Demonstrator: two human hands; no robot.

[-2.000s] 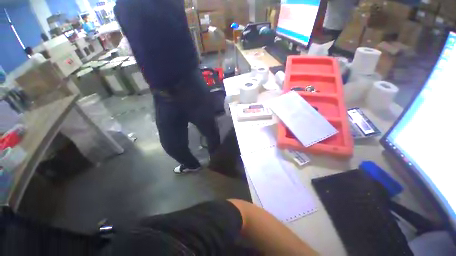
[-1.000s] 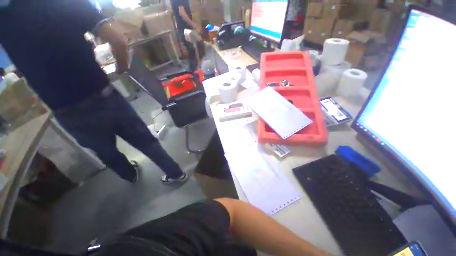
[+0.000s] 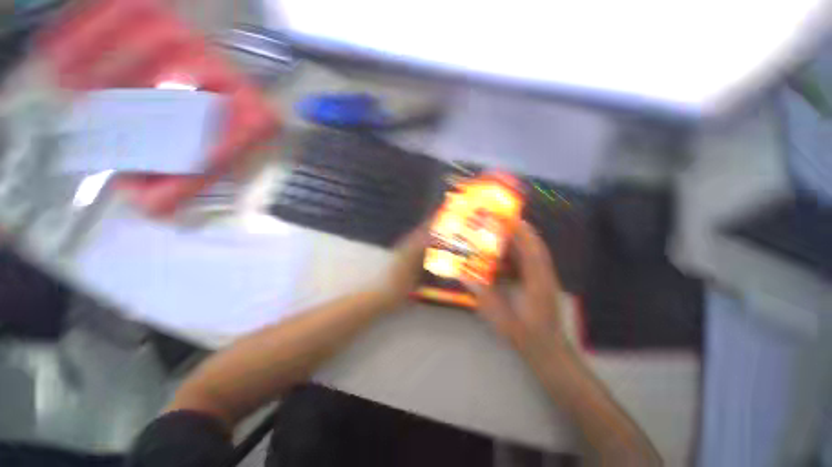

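The view is strongly blurred. A smartphone (image 3: 469, 230) with a bright orange and yellow screen is held over the front of the keyboard (image 3: 351, 187), near the desk's middle. My left hand (image 3: 410, 260) grips its left edge, with most of the fingers hidden behind it. My right hand (image 3: 527, 296) is at its lower right edge, with the thumb at the lower part of the screen. Both bare forearms reach in from the bottom.
A large bright monitor (image 3: 547, 46) spans the top. A red-orange tray (image 3: 137, 50) with a white sheet (image 3: 141, 130) on it is at upper left. A blue object (image 3: 339, 108) lies behind the keyboard. A dark mouse pad (image 3: 643, 274) and a pale boxy unit (image 3: 730, 182) are at right.
The view has swung right and down to the desk. The standing person is out of view. The phone, at the bottom edge a second ago, now shows whole with both hands at it.
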